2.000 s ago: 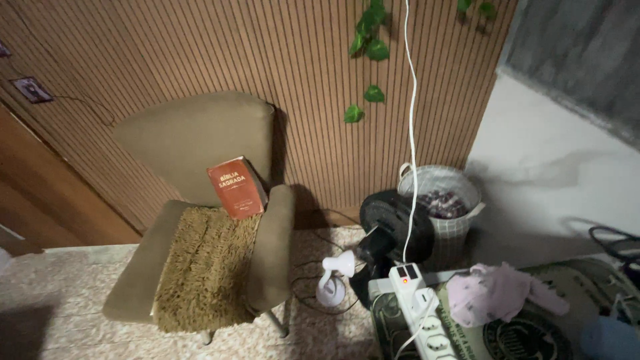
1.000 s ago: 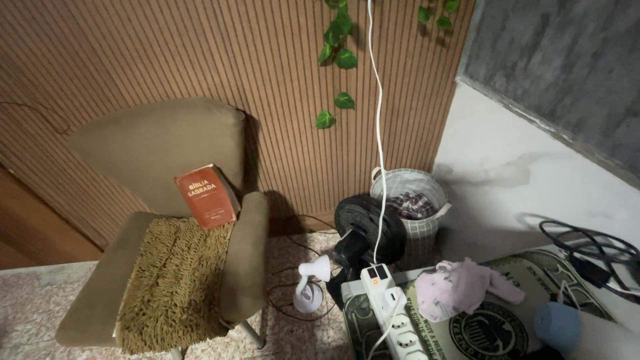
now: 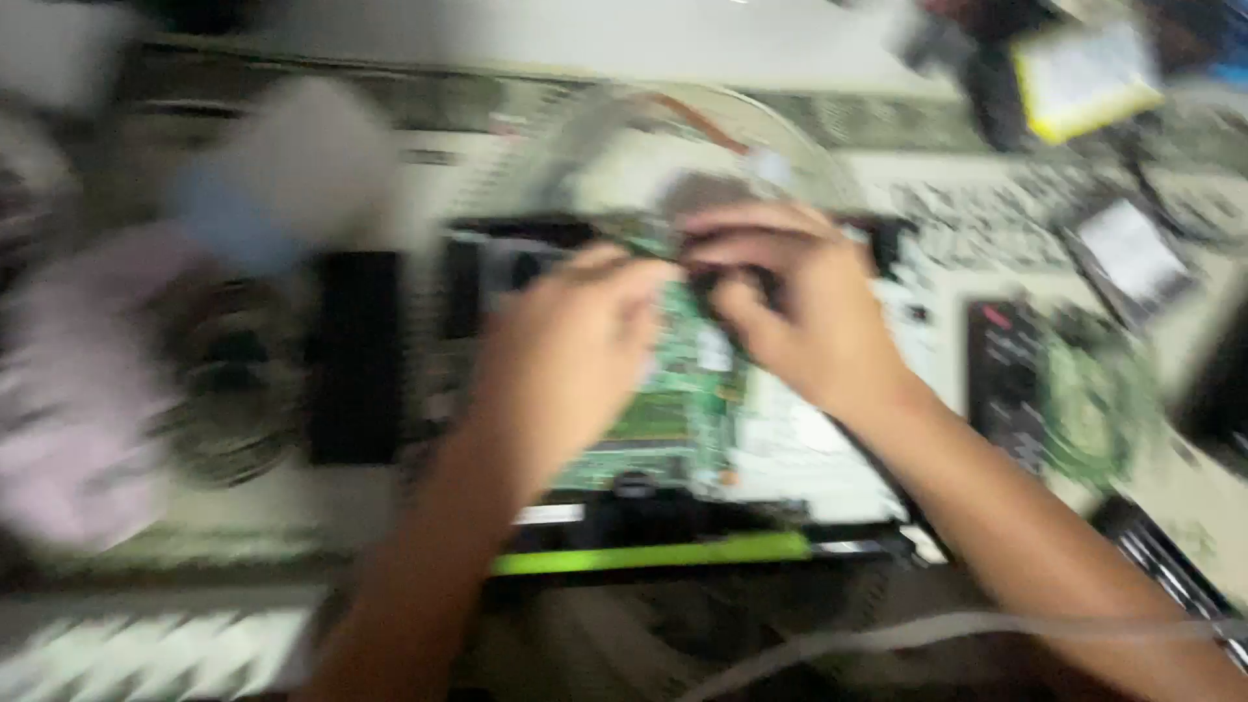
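Both hands are over an opened electronic device with a green circuit board [image 3: 673,409] in the middle of the blurred head view. My left hand [image 3: 575,341] rests at the board's upper left, its fingertips by the board's top edge. Close beside it, my right hand [image 3: 799,302] has its thumb and fingers bent around something dark [image 3: 746,283] at the upper right of the board; blur hides whether it is gripped. A white panel [image 3: 809,448] lies right of the board, and a bright green strip [image 3: 653,554] runs along the device's near edge.
Left of the device are a black rectangular object [image 3: 353,356], pink cloth [image 3: 88,390] and a white and blue item [image 3: 292,166]. A white power strip [image 3: 166,648] sits lower left. Rightward are a dark narrow object [image 3: 1004,375] and a yellow-edged item [image 3: 1087,78]. A pale cable [image 3: 877,639] crosses the foreground.
The view has swung from the armchair, book and wall to the tabletop. Both hands and the opened device are now in view; neither earlier frame shows them.
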